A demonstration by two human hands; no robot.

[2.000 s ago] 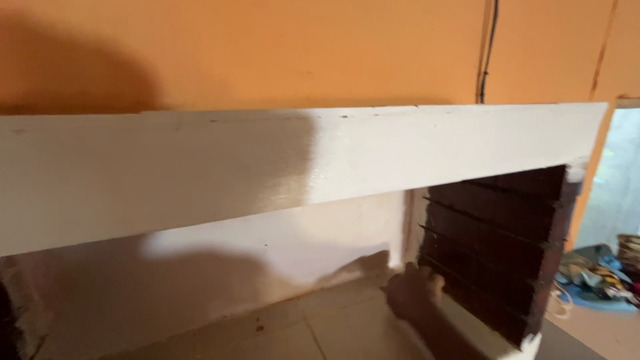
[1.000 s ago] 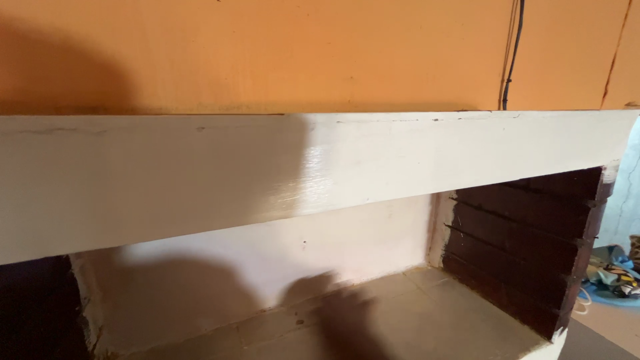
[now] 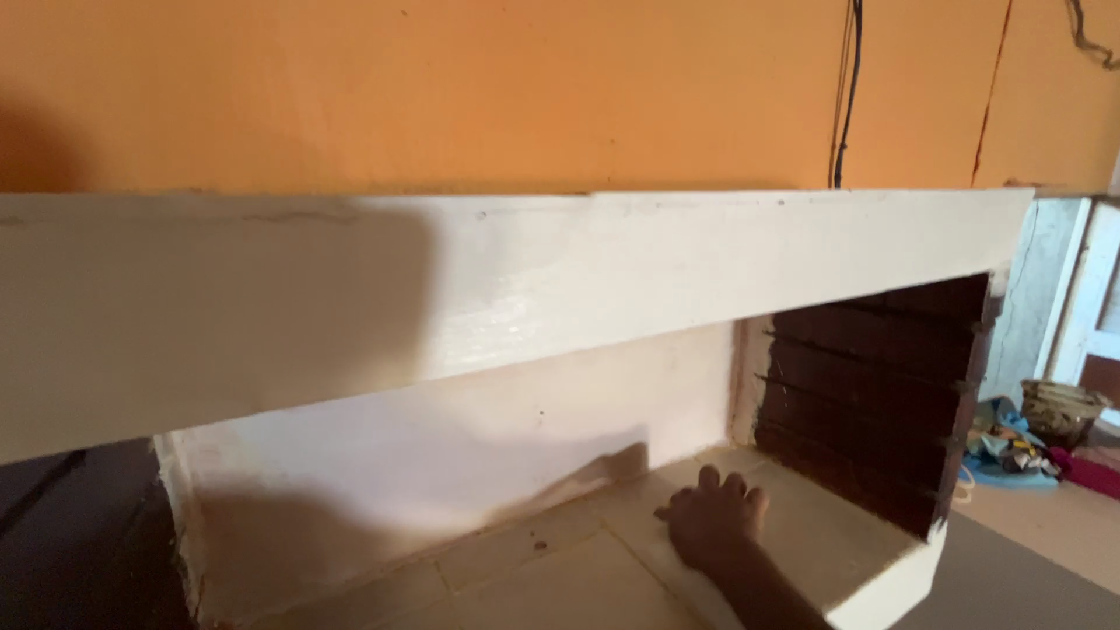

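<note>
My right hand (image 3: 716,521) reaches in from the lower right, back of the hand up and fingers somewhat spread, over the tiled floor (image 3: 542,577) of a wall recess. No object shows in it; the palm is hidden, and whether it touches the tiles I cannot tell. Beyond it stands the recess's white back wall (image 3: 525,437), with a shadow on it. A white painted beam (image 3: 656,262) crosses above the opening. My left hand is out of view.
A dark ridged side panel (image 3: 866,402) closes the recess's right end. A black cable (image 3: 847,105) hangs on the orange wall (image 3: 525,87). On the room floor at the right lie a heap of cloths (image 3: 1006,442) and a basket-like container (image 3: 1059,411).
The hand, near the recess's far right corner two seconds ago, is now farther from that corner, over the tiles. One second ago it was a blurred dark shape farther left. The view has shifted.
</note>
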